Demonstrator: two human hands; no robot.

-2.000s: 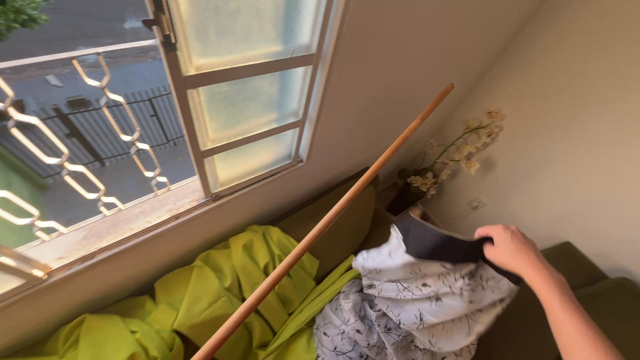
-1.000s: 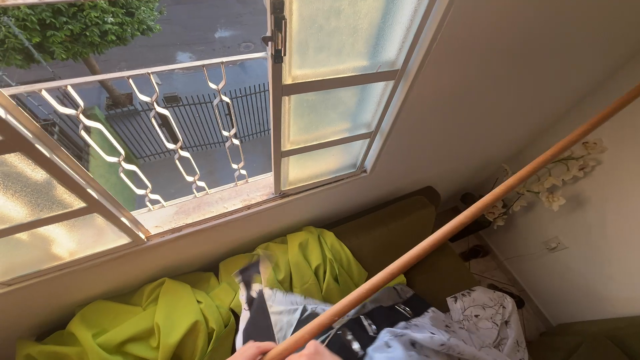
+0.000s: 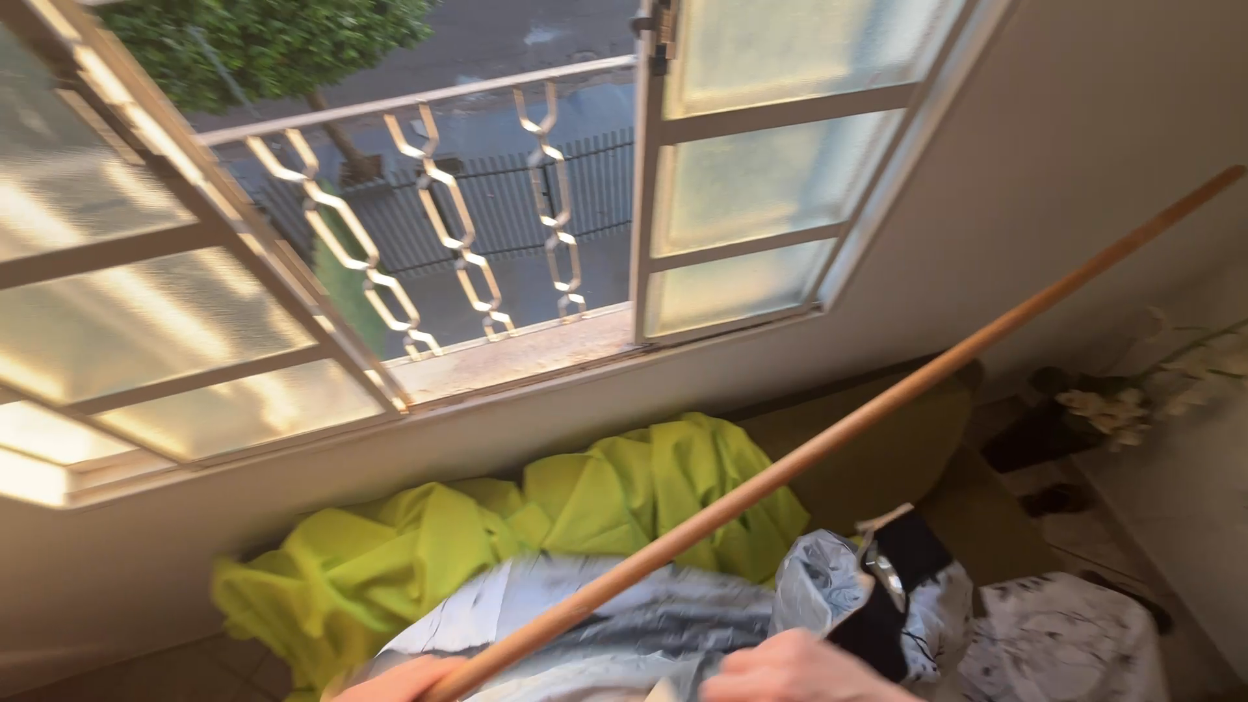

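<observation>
A long wooden pole (image 3: pixel 829 441) runs diagonally from the bottom edge up to the right. At its lower end is my left hand (image 3: pixel 405 680), partly cut off by the frame; its fingers are around or against the pole. My right hand (image 3: pixel 790 668) grips grey-white fabric near the bottom centre, right of the pole. The patterned fabric (image 3: pixel 1063 634), white with dark marks and black bands, spreads beneath and beside both hands. Behind it lies a crumpled lime-green cloth (image 3: pixel 624 492) on a dark olive sofa (image 3: pixel 858 458).
An open window with frosted panes (image 3: pixel 770 185) and a metal railing (image 3: pixel 448 210) stands beyond the sofa. White orchid flowers (image 3: pixel 1107 414) in a dark pot (image 3: pixel 1033 439) are at the right, near the wall. Dark shoes (image 3: pixel 1136 597) appear to lie on the floor there.
The patterned fabric, held up by one hand at the right two seconds ago, now lies bunched low across the view. Both hands are now at the bottom edge. The view has swung left.
</observation>
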